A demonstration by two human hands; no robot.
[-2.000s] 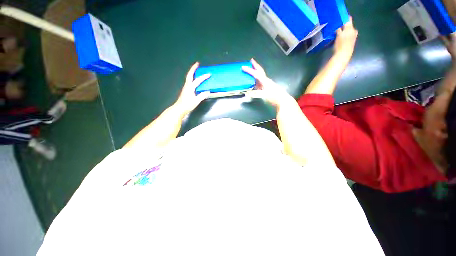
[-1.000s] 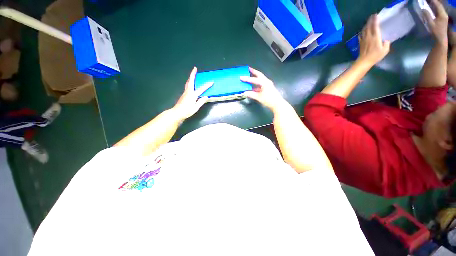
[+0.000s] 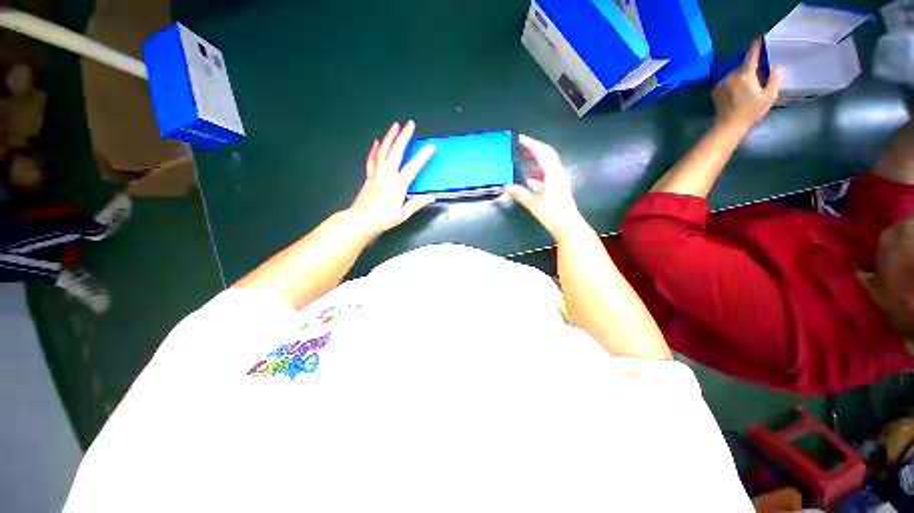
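A blue carton (image 3: pixel 463 162) lies on the dark green bench mat in front of me, blue face up. Its near side shows a thin pale edge and is mostly hidden. My left hand (image 3: pixel 386 185) holds its left end, thumb on the top face and fingers spread along the side. My right hand (image 3: pixel 546 187) is at its right end, fingers curled by the far corner and thumb at the near corner. Both hands are bare.
Two blue cartons (image 3: pixel 586 45) with a white flap out stand at the back right. Another blue carton (image 3: pixel 196 85) stands at the bench's left end. A co-worker in red (image 3: pixel 752 291) holds an open carton (image 3: pixel 814 55) at right. A brown carton (image 3: pixel 135 110) is beyond the left edge.
My right fingers have moved off the carton's top to its right end. My left hand has shifted slightly up its left end. The co-worker's open carton now shows its flaps spread.
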